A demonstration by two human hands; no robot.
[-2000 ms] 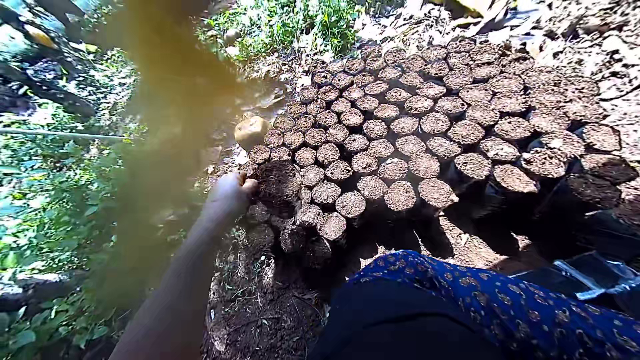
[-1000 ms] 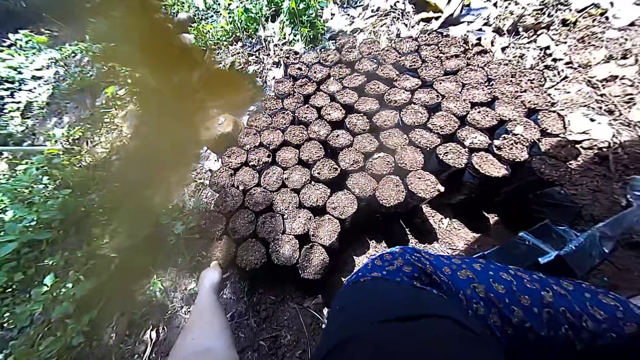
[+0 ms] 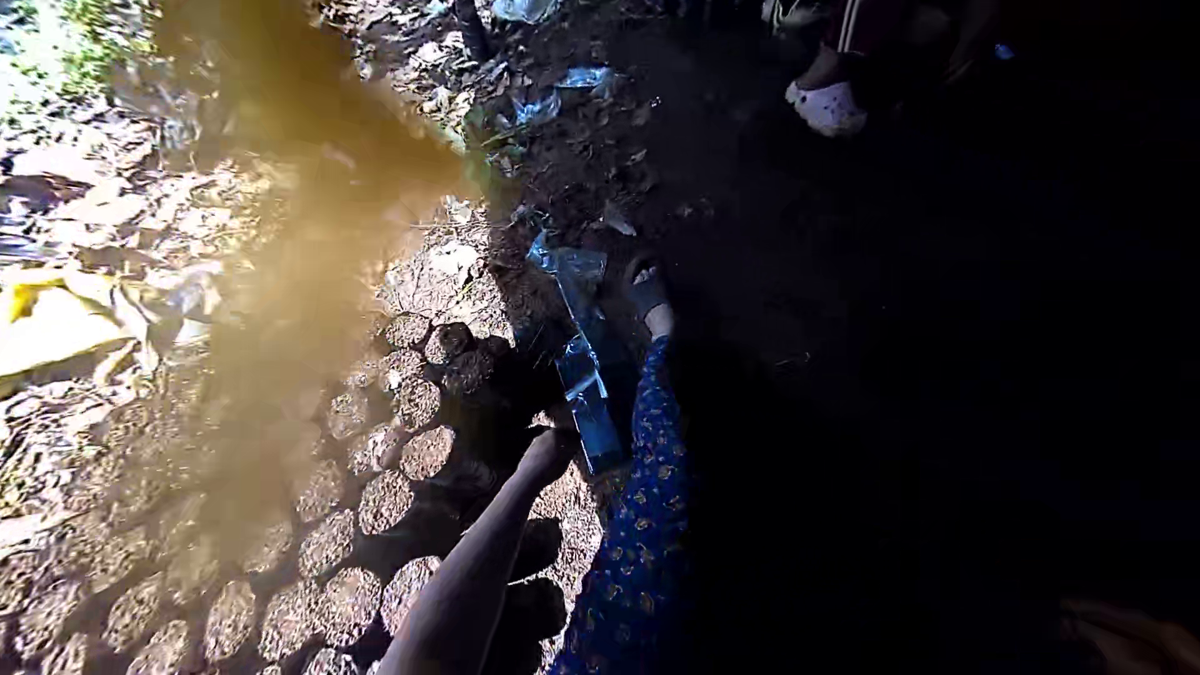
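Note:
My left hand [image 3: 551, 448] reaches in at lower centre, beside the rows of soil-filled bags [image 3: 384, 502] and close to a strip of clear bluish plastic [image 3: 595, 427]. Its fingers are lost in dark shadow, so whether they hold anything cannot be made out. The bags stand upright and packed together at lower left, their round tops full of brown soil. At the lower right corner a dim skin-toned shape, perhaps my right hand [image 3: 1130, 637], shows faintly; its fingers are unclear.
A leg in blue patterned cloth [image 3: 652, 469] stretches forward to a sandalled foot [image 3: 647, 286]. Another person's foot in a pale clog [image 3: 827, 105] is at the top right. Plastic scraps [image 3: 536, 111] and dry leaves [image 3: 80, 187] litter the ground. Deep shadow covers the right side.
The view has swung strongly to the right. My left hand has left the near-left corner of the bags and is now by the bluish plastic on their other side.

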